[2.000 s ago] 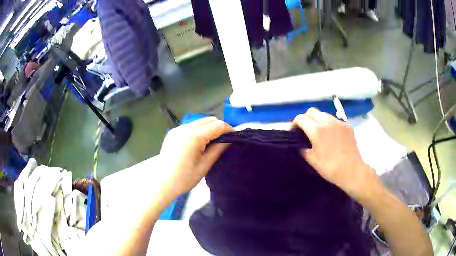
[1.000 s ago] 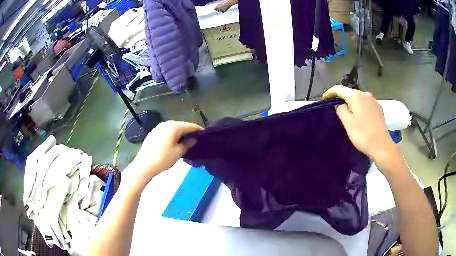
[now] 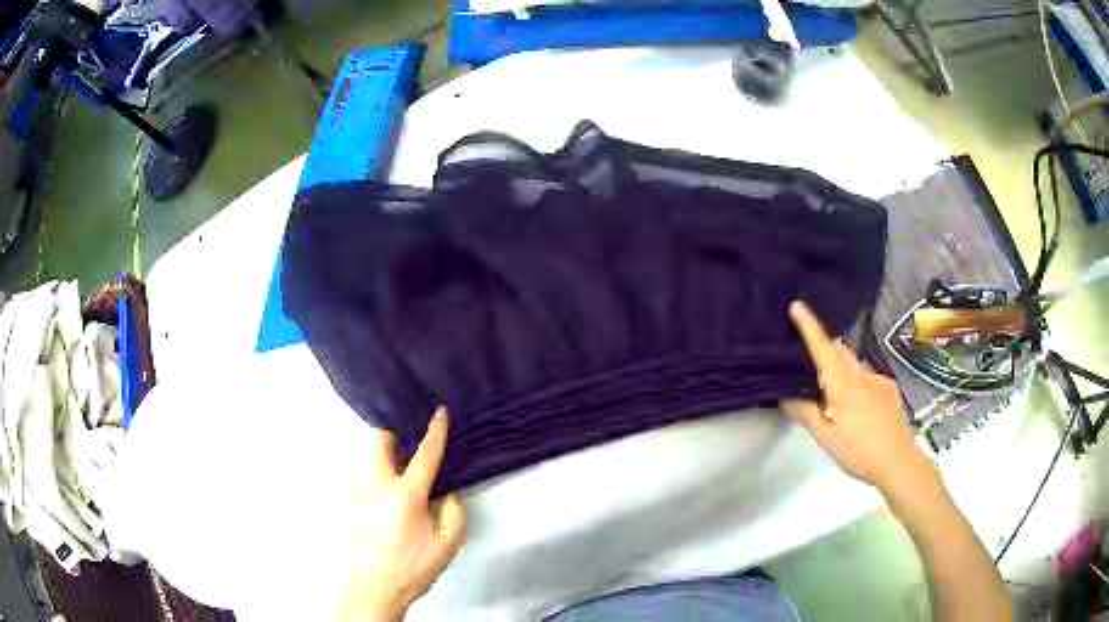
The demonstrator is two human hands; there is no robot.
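Note:
A dark purple garment (image 3: 584, 280) lies spread on the white padded pressing board (image 3: 243, 462). Its gathered band runs along the edge nearest me, and see-through cloth shows along its far edge. My left hand (image 3: 414, 522) is at the band's left end, with thumb and finger at the cloth's edge. My right hand (image 3: 851, 407) is at the band's right end, its index finger extended on top of the cloth and its thumb by the edge. Whether either hand pinches the cloth is hard to tell.
A steam iron (image 3: 967, 334) with a tan handle sits on a grey mat (image 3: 936, 231) at the right. A blue bar (image 3: 365, 116) passes under the garment's left side. A blue base (image 3: 657, 30) is at the far side. Cream cloth (image 3: 55, 413) lies in a brown basket at the left.
The garment has gone from being held up between both hands to lying on the board, its band now nearest me. Both hands have come down and closer. The view has tilted down, showing the iron.

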